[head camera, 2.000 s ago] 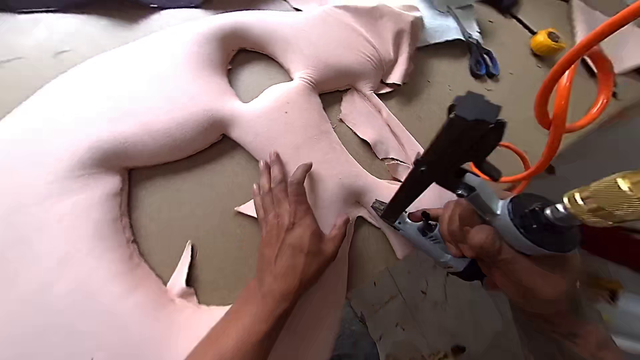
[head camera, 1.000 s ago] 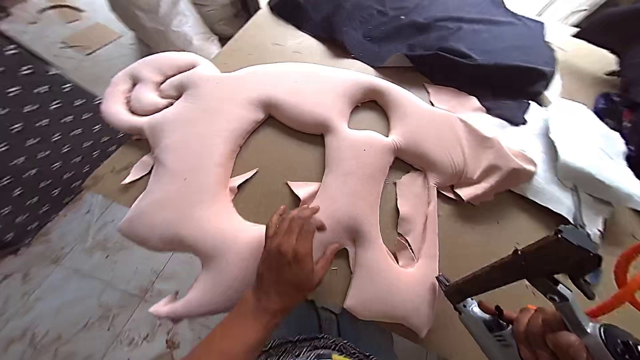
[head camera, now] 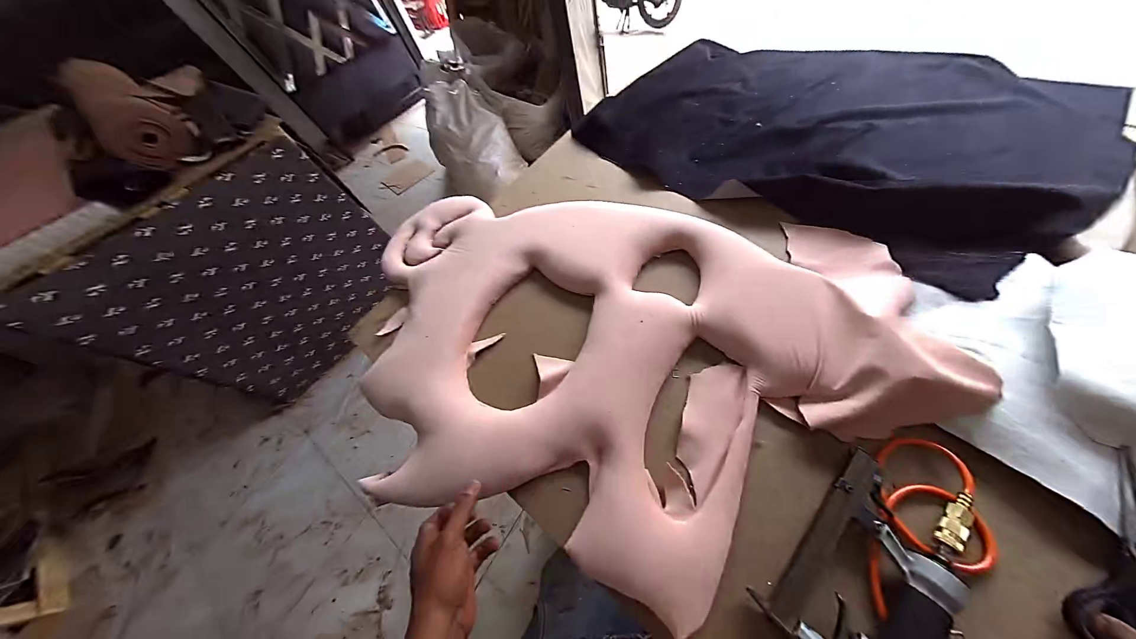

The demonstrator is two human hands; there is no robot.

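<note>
A pink padded, fabric-covered form [head camera: 550, 435] with curved cutouts lies on the brown work table. At its lower left edge is my left hand [head camera: 445, 564], fingers apart and holding nothing; its index fingertip meets or nearly meets the padding. Loose pink fabric flaps [head camera: 710, 413] show at the cutouts and the right end. A pneumatic staple gun [head camera: 887, 568] lies on the table at lower right, beside a coiled orange air hose [head camera: 927, 444] with a brass fitting [head camera: 954, 524]. My right hand [head camera: 1109, 625] is mostly cut off at the lower right corner, by a dark object I cannot make out.
Dark fabric [head camera: 870, 133] covers the table's far side, with white padding sheets [head camera: 1021, 355] at right. A patterned dark panel [head camera: 213, 266] stands at left near a fabric roll [head camera: 133, 124]. A plastic-wrapped bundle [head camera: 470, 133] stands beyond the table, and scraps lie on the tiled floor.
My left hand has moved off the middle of the pink form to its lower left edge. My right hand has let go of the staple gun. The view has swung widely.
</note>
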